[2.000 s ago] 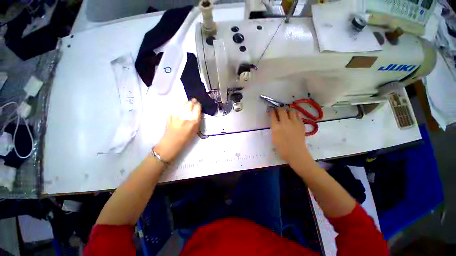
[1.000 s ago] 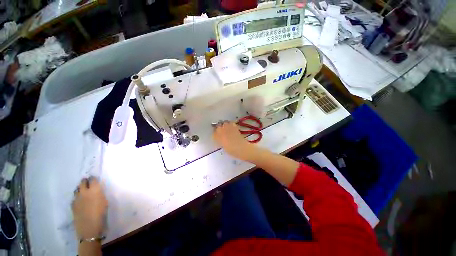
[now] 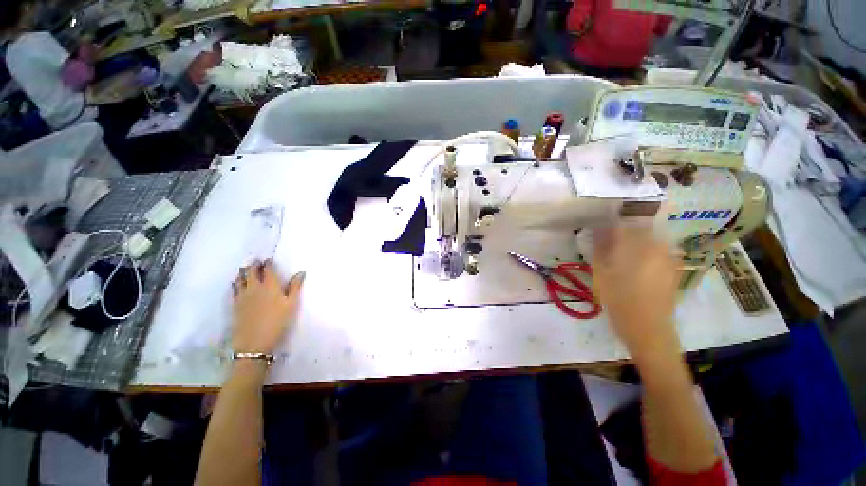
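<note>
My left hand (image 3: 264, 308) lies with fingers apart at the near end of a pale, translucent strip (image 3: 263, 233) on the left of the table; whether it grips the strip is unclear. My right hand (image 3: 634, 280) is raised and blurred in front of the sewing machine head (image 3: 546, 204); its fingers are too blurred to read. Red-handled scissors (image 3: 570, 288) lie on the machine bed, left of my right hand, blades towards the needle area. Black cloth pieces (image 3: 366, 185) lie behind and left of the needle, partly covered by the white lamp head (image 3: 401, 211).
A control panel (image 3: 672, 121) stands behind the machine, with thread cones (image 3: 545, 141) to its left. A white cable (image 3: 121, 275) and plugs lie on the left side surface. A blue crate (image 3: 807, 403) is below right. A person in red (image 3: 617, 33) is at the back.
My left hand has moved from the cloth by the needle to the pale strip. My right hand has left the scissors and risen rightwards. The view has shifted, showing more of the background.
</note>
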